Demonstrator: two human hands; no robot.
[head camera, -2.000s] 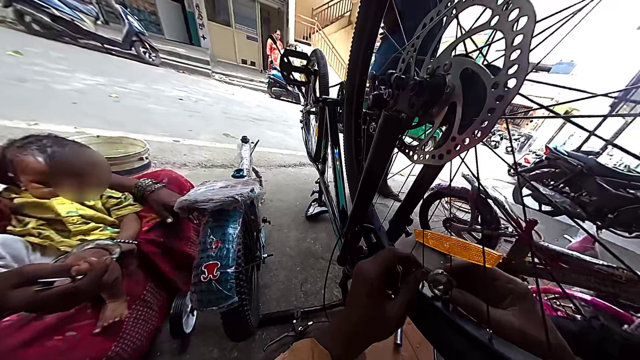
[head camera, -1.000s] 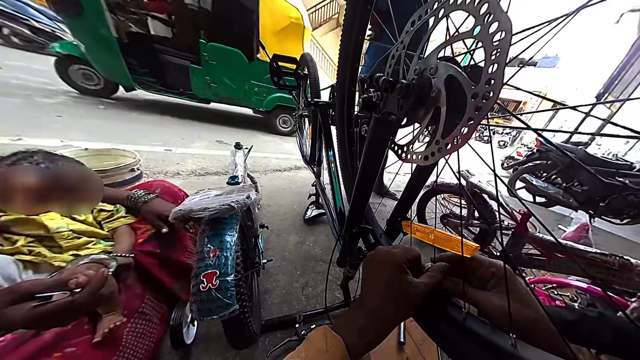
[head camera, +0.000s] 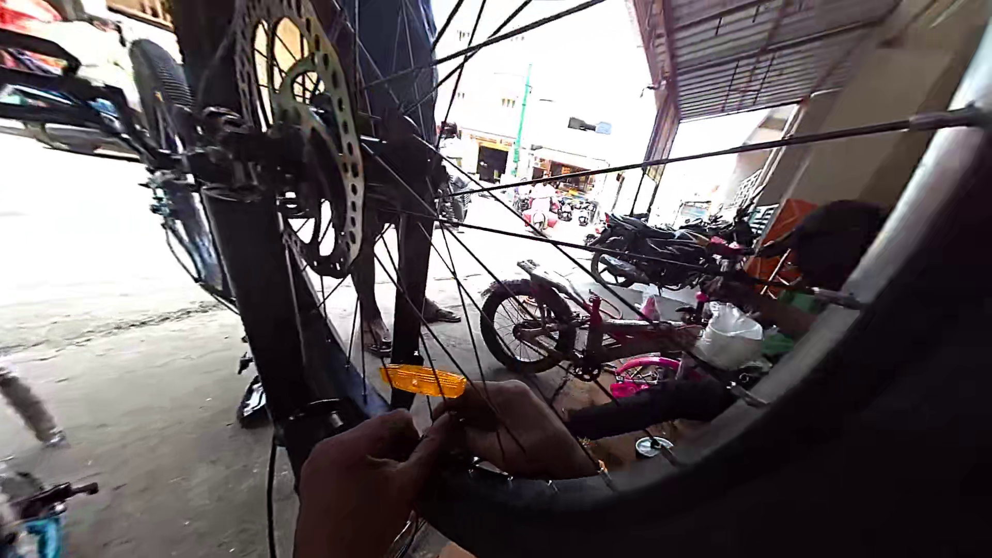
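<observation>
An orange spoke reflector (head camera: 423, 381) sits among the spokes of a bicycle wheel, just above my hands. My left hand (head camera: 364, 473) is low in the middle, its fingers pinched together below the reflector. Behind the spokes, my right hand (head camera: 515, 430) meets those fingertips, its upper side next to the reflector. Any small part between the fingertips is hidden. The wheel's black tyre and rim (head camera: 775, 418) curve below and to the right of both hands. A drilled brake disc (head camera: 341, 147) and the dark fork leg (head camera: 252, 294) are at the upper left.
Beyond the wheel a small dark red bicycle (head camera: 597, 333) stands by parked motorcycles (head camera: 659, 252). A person's feet in sandals (head camera: 377, 337) show behind the fork. At the right are a white plastic bag (head camera: 730, 337) and another person's dark-sleeved arm (head camera: 659, 407).
The view has swung strongly to the right and nearer the wheel. Both hands stay together beside the orange reflector. The child and the auto rickshaw seen earlier are out of view.
</observation>
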